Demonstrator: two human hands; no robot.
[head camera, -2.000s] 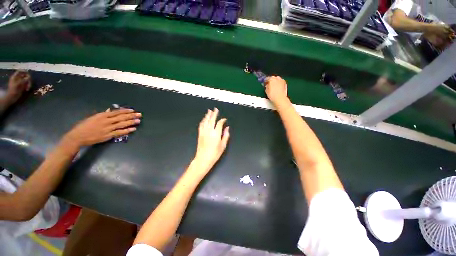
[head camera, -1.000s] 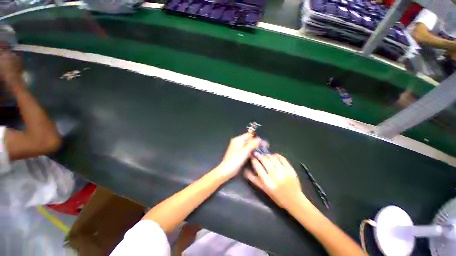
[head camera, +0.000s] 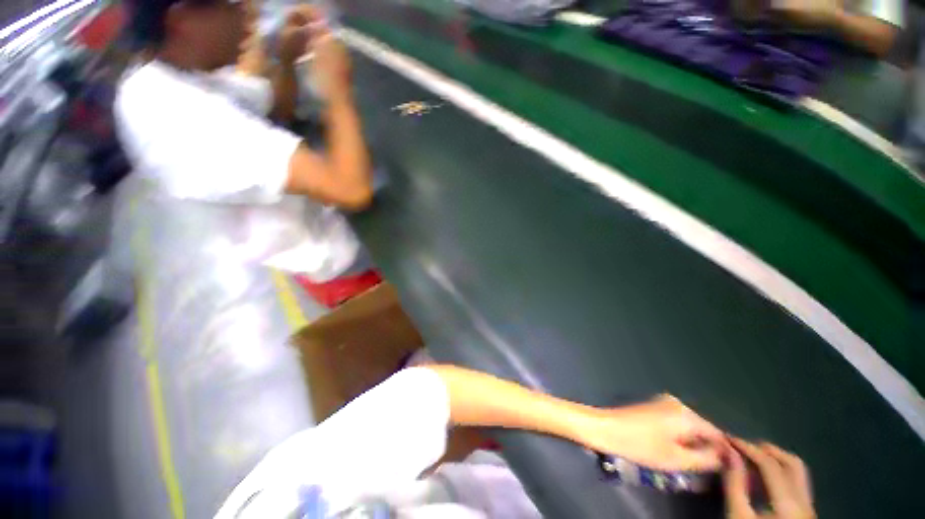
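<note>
A circuit board (head camera: 649, 474), a narrow blue-purple strip with silver patches, sticks out below my left hand (head camera: 664, 434) at the lower right. My left hand holds it, with the fingers bent around its right part. My right hand (head camera: 776, 482) is at the bottom edge, partly cut off. Its fingertips meet those of my left hand at the board's right end. That end is hidden by the fingers, and blur hides whether my right hand grips it too.
A co-worker in a white shirt (head camera: 203, 137) sits at upper left with hands raised. Tan specks (head camera: 416, 107) lie on the bench near them. An open cardboard box (head camera: 360, 350) stands below the bench edge. The white edge strip (head camera: 649, 203) separates the green belt (head camera: 710, 167). Purple trays (head camera: 710, 46) lie beyond.
The view has swung left, so the fan and dark tool have left the picture. Since the earliest frame, my right hand has come back from the belt and my hands have met at a board.
</note>
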